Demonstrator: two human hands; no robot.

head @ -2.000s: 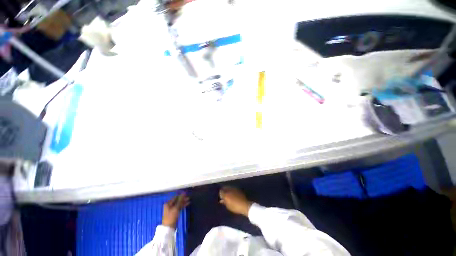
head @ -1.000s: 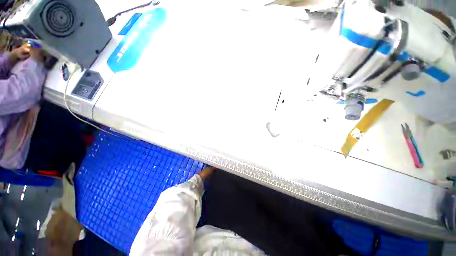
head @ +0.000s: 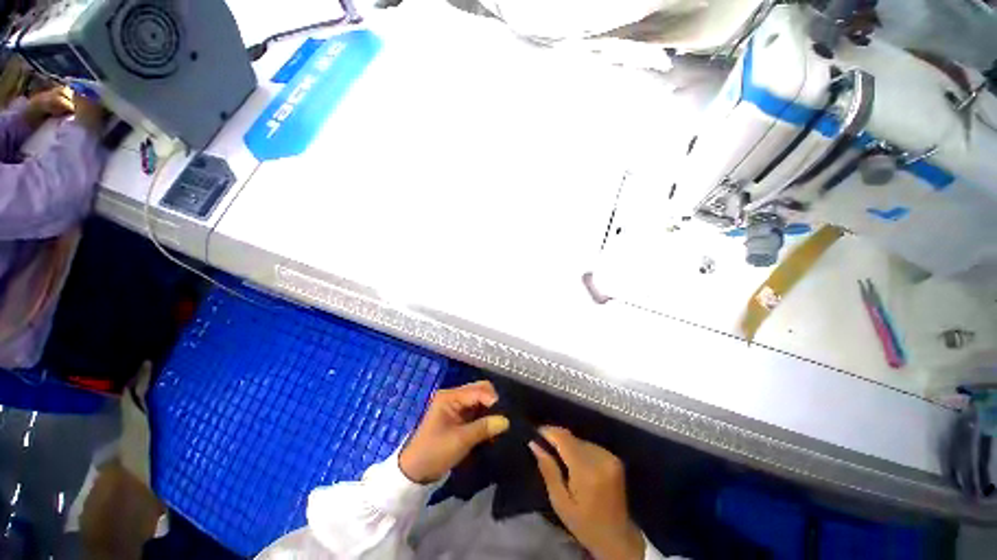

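Note:
My left hand (head: 454, 432) and my right hand (head: 582, 481) are close together below the table's front edge, over my lap. Both hold a black garment piece (head: 512, 446) between thumb and fingers. Its outline merges with the dark area behind it. The white sewing machine head (head: 771, 126) with a blue stripe stands at the upper right of the table. The yellow strip (head: 789, 287) lies on the machine bed, right of the needle area.
A blue crate (head: 295, 405) is below the table at left. A grey fan-like box (head: 164, 66) and a blue JACK label (head: 312, 96) are on the left tabletop. Pink and blue tweezers (head: 883, 325) lie at right. Another person's sleeve (head: 49, 181) shows at far left.
My right hand has come into view, and my left hand has come out from the table edge. Both now hold the black piece. The view had earlier swung left.

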